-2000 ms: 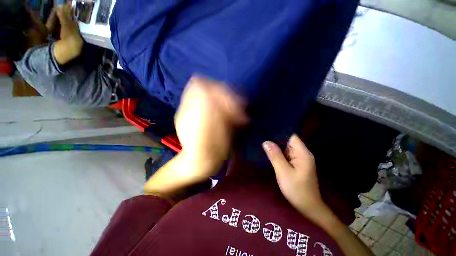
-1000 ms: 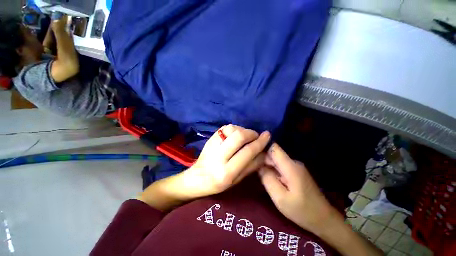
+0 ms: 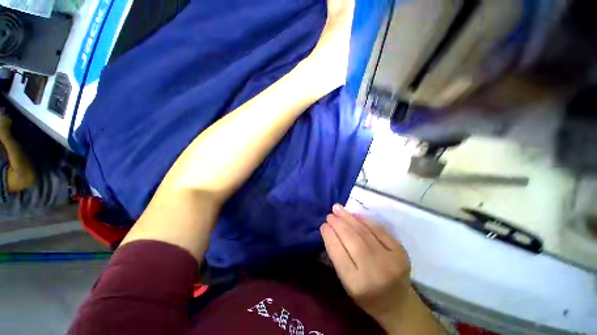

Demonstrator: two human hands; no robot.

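The large blue cloth (image 3: 275, 176) lies over the table edge and my lap, its right edge running up to the brightly lit needle area (image 3: 370, 123). My right hand (image 3: 370, 262) holds the cloth's near right edge at the fingertips, the thumb hidden. My left arm reaches forward across the cloth; my left hand (image 3: 337, 16) is at the top edge beside the machine head, its fingers cut off or hidden.
The blurred machine head (image 3: 484, 85) fills the upper right. Black snips (image 3: 504, 230) and a thin metal strip (image 3: 484, 178) lie on the table right of the cloth. A red basket edge (image 3: 98, 222) shows lower left. Another person's arm (image 3: 16, 157) is at far left.
My hands have parted: the left has reached far forward, the right has stayed near at the cloth edge. The view has shifted to show the machine head and needle area.
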